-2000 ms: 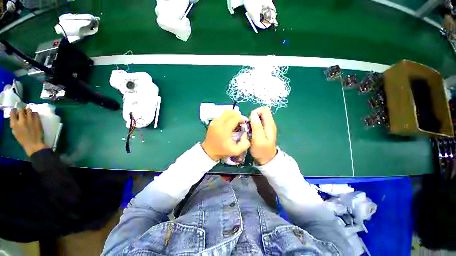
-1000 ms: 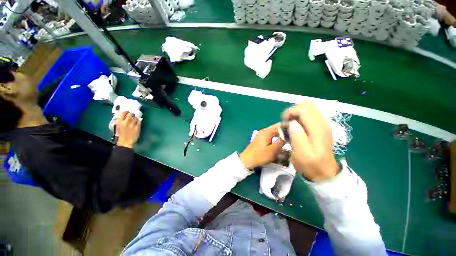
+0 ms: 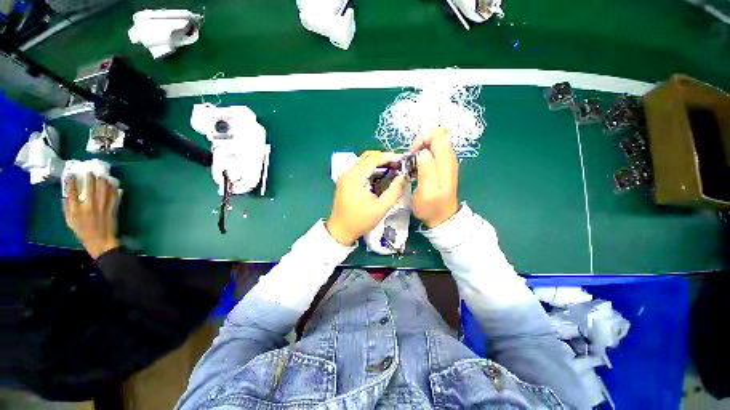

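Note:
A white camera housing (image 3: 390,232) lies on the green bench in front of me, its open end toward the bench edge. A small dark camera module (image 3: 410,166) is between my fingertips above the housing. My left hand (image 3: 360,196) is shut on the module's left side and covers part of the housing. My right hand (image 3: 437,180) pinches the module from the right. Fine details of the module are too small to tell. A tangled heap of white sealing rings (image 3: 424,114) lies just beyond my hands.
Another white housing (image 3: 240,152) with dark and red wires lies left. A black fixture (image 3: 132,104) and a neighbour's hand (image 3: 92,210) on a white part are farther left. Several modules (image 3: 632,148) and a cardboard box (image 3: 668,144) are right. White housings (image 3: 164,30) lie on the belt. A blue bin (image 3: 652,320) is below right.
The view has swung back down and right. My hands are now together over the housing with the module between them; one second ago my right hand was raised higher and apart.

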